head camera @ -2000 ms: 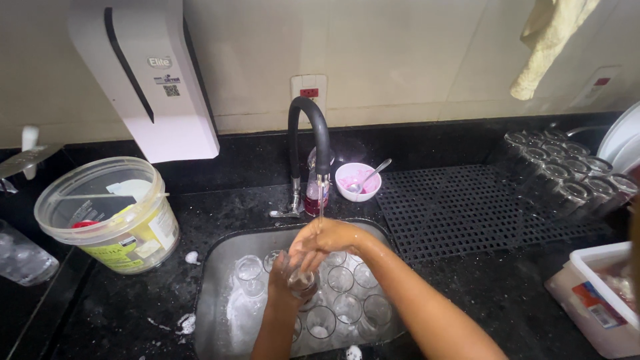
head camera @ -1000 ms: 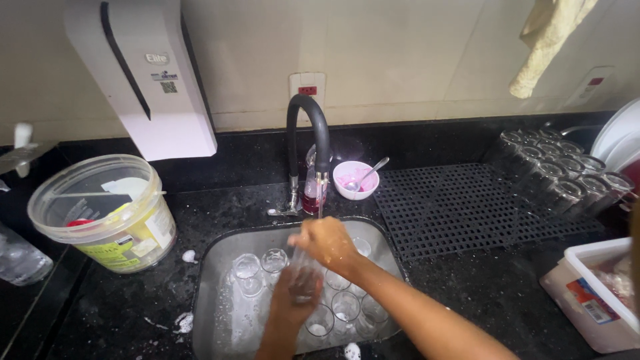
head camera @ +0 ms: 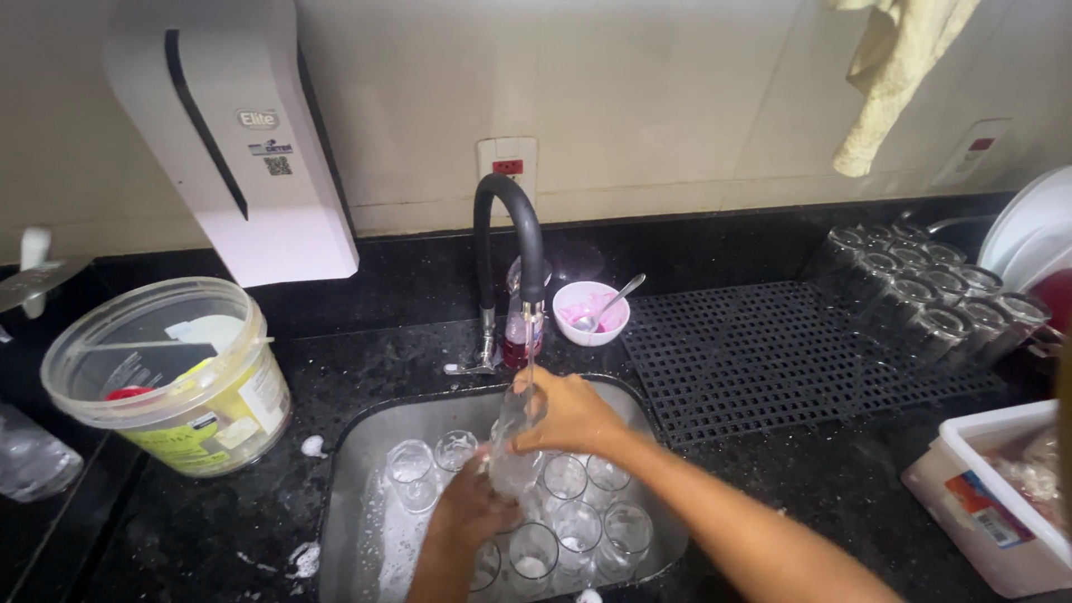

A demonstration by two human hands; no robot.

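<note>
Both hands hold one drinking glass [head camera: 514, 452] beneath the black flexible faucet [head camera: 509, 201], and a thin stream of water runs down to it. My right hand [head camera: 563, 414] grips the glass near its upper end, with the fingers around it. Lower down, my left hand [head camera: 479, 502] is against the glass from the left side, slightly blurred. Several more glasses [head camera: 578, 526] stand in the stainless steel sink [head camera: 362, 452], with white suds at its left. A white bowl [head camera: 590, 335] with pink contents and a spoon [head camera: 615, 297] sits behind the sink.
Upside-down glasses [head camera: 938, 322] stand in rows at the right end of a black perforated mat [head camera: 754, 352]. A clear plastic bucket [head camera: 159, 410] is left of the sink, a white-rimmed plastic tub [head camera: 988, 502] at right. Behind the faucet stands a bottle with red liquid [head camera: 517, 343].
The right hand has shifted from above the glass to its side. The held glass is now higher and tilted under the stream, with the left hand still at it.
</note>
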